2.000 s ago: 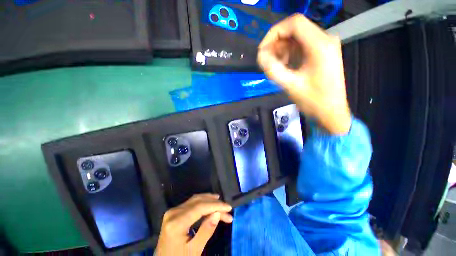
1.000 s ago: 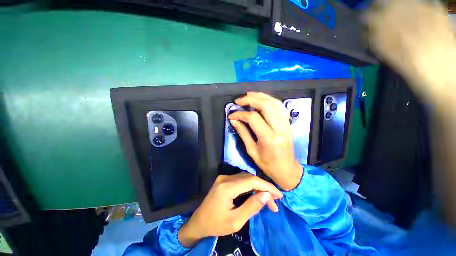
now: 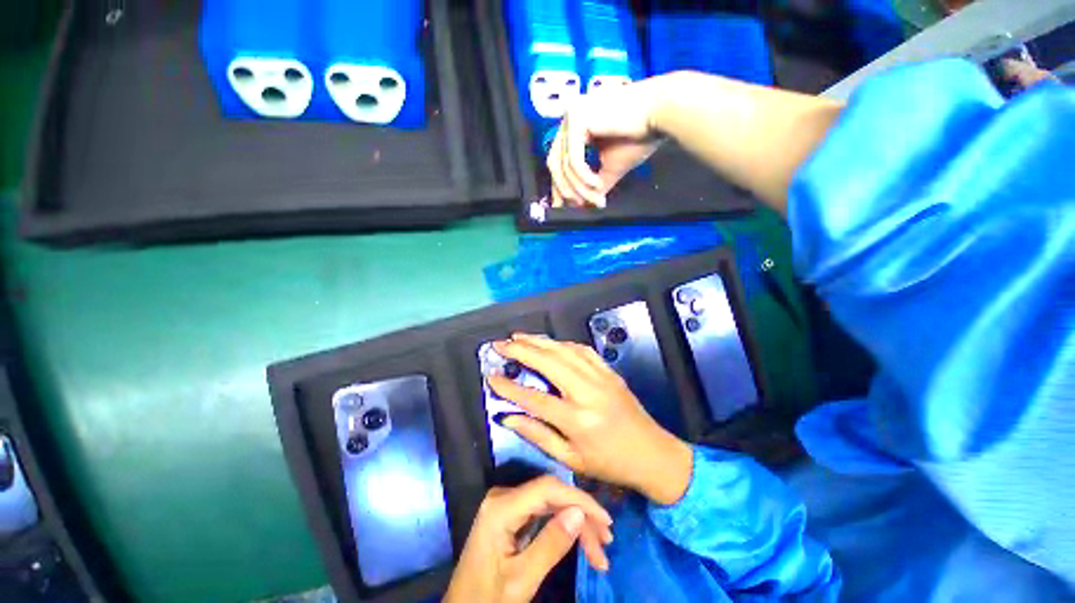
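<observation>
A black foam tray point(image 3: 389, 351) holds phones back up in a row of pockets. My right hand point(image 3: 578, 412) lies over the second phone from the left point(image 3: 500, 438), fingertips on its camera area, partly hiding it. The fingers are spread; no separate piece shows under them. My left hand point(image 3: 519, 542) is at the tray's front edge below that phone, thumb and fingers curved and apart, with nothing visible in it. The leftmost phone point(image 3: 395, 495) and the two phones at the right point(image 3: 637, 353) point(image 3: 714, 353) lie uncovered, dark round lenses at their top left corners.
Another person's hand point(image 3: 595, 141) and blue sleeve reach in from the right over a parts tray point(image 3: 696, 194) with blue stacks. A second black tray point(image 3: 142, 177) holds blue blocks with white three-hole ends point(image 3: 271, 88). Blue film point(image 3: 589, 253) lies behind the working tray on the green bench point(image 3: 177, 353).
My right hand, raised above the tray's right side two seconds ago, has come down onto the second phone. The other person's arm has moved over the parts tray. The view has shifted.
</observation>
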